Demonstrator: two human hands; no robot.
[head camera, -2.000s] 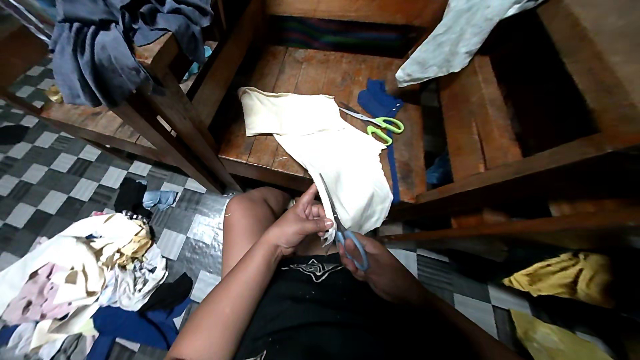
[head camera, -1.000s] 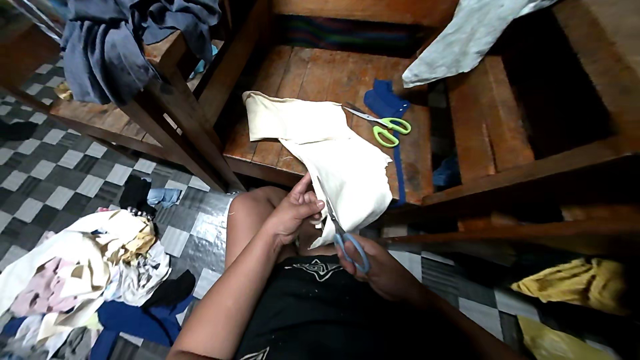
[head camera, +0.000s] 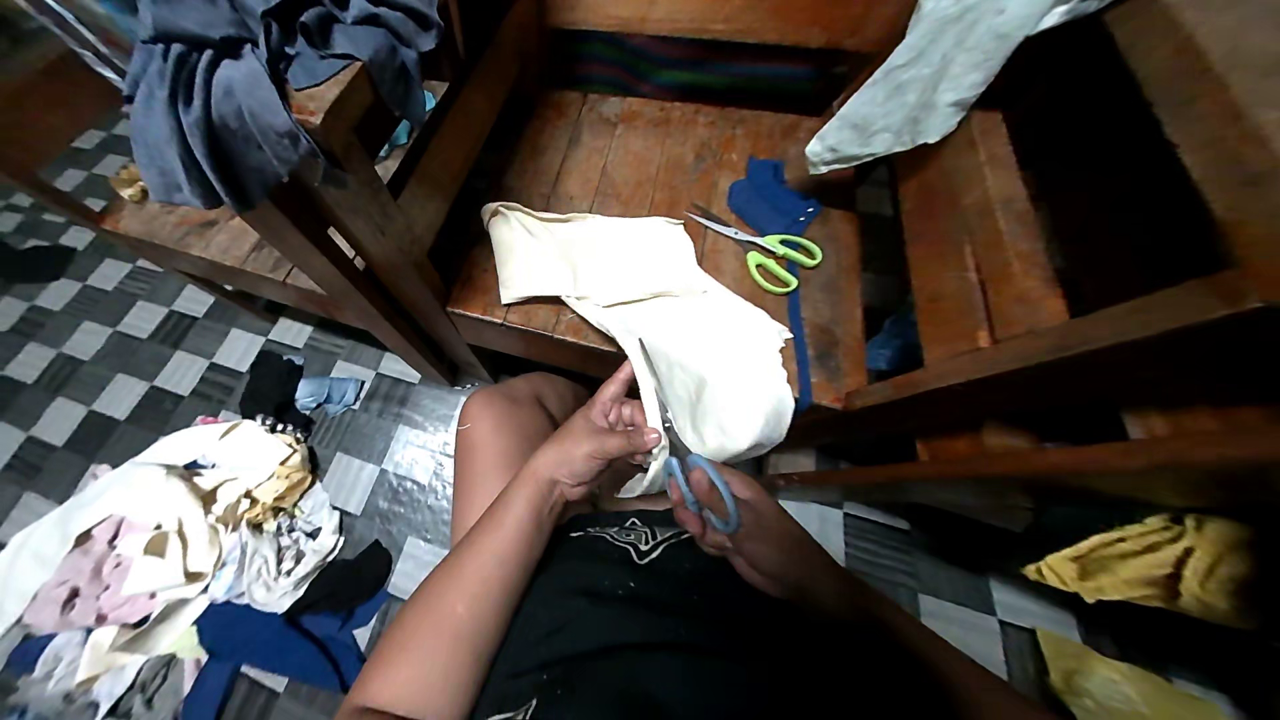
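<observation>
Cream fabric lies over the front of a wooden seat and hangs toward my lap. My left hand pinches its lower left edge between thumb and fingers. In my right hand are scissors with blue-grey handles, their blades along that edge, beside my left thumb. Another pair of scissors, with lime-green handles, rests on the seat at the fabric's right side. Behind it is a blue fabric piece, and a narrow blue strip runs down the seat's right part.
A heap of mixed cloths covers the checkered floor at left. Grey cloth drapes over a wooden frame at upper left. Pale cloth hangs at upper right over wooden bars. Yellow cloth lies at lower right.
</observation>
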